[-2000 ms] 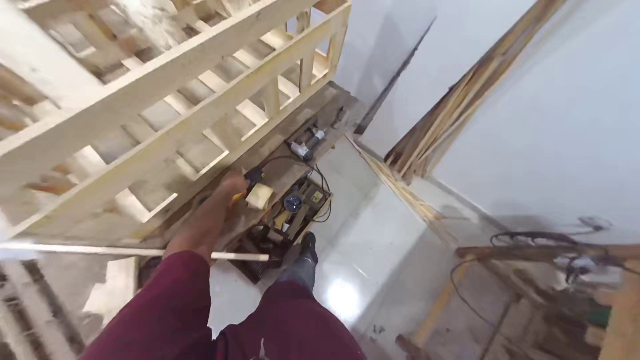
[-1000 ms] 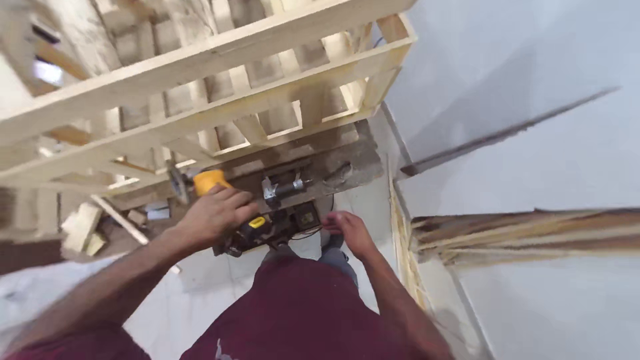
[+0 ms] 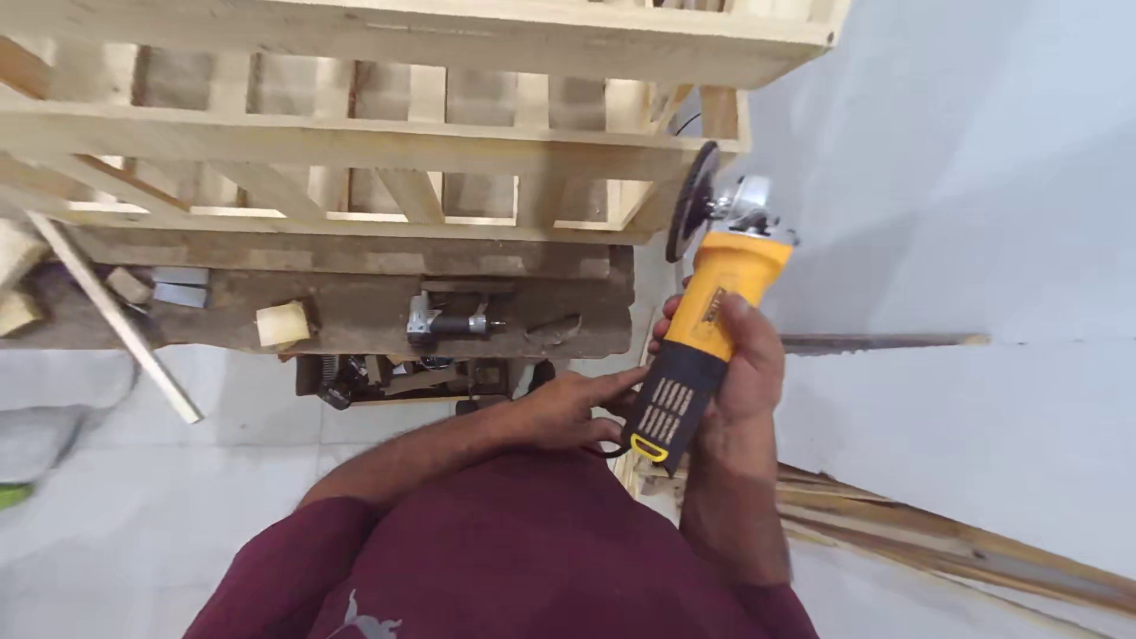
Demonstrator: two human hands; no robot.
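My right hand is wrapped around the yellow and black body of an angle grinder, its disc pointing up and to the left, near the corner of a slatted pale wood frame. At the grinder's lower end is my left hand, its fingers spread beside the black rear housing and the cord; whether they press on it is not plain. A small pneumatic tool lies on the dark wooden bench below the frame.
On the bench rest a pale wood block and grey blocks. Under its edge stands a box of tools. A thin wood strip slants at the left. Long boards lie at the lower right, near the white wall.
The grinder was at my left hand, near the bench, one second ago; now it is raised in my right hand at the right. The view has turned strongly.
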